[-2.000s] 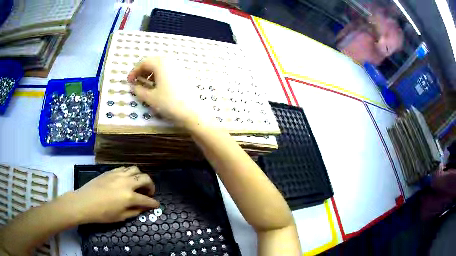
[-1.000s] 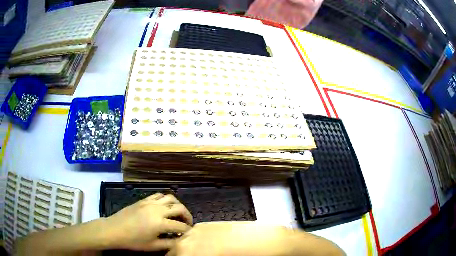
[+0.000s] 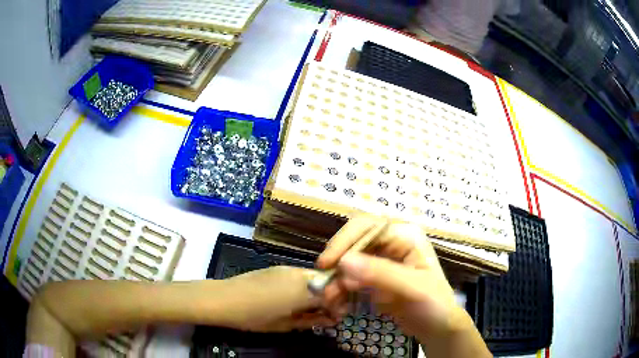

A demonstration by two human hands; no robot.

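My right hand [image 3: 396,273] is shut on a pale wooden stick [image 3: 366,241], which slants down to the left with a whitish-grey blurred tip. My left hand [image 3: 294,297] is right beside it over the black tray [image 3: 235,255]; its fingers are blurred and partly hidden, so I cannot tell what they hold. Some silver pieces show in the tray's round pockets at lower right. The pale hole board [image 3: 392,133] lies on top of a stack behind the hands, with dark rings [image 3: 335,156] in rows on its near part.
A blue bin [image 3: 224,161] heaped with silver pieces stands left of the stack, a smaller blue bin [image 3: 112,91] farther left. A slotted board [image 3: 101,241] lies at left. Spare black trays lie right [image 3: 522,287] and behind [image 3: 417,73]. Boards are piled at back left [image 3: 175,35]. A person's clothing shows at top.
The view has swung left, so the board and bins appear farther right. My right hand has gone from the board to beside my left hand, and the stick is now plainly visible in it.
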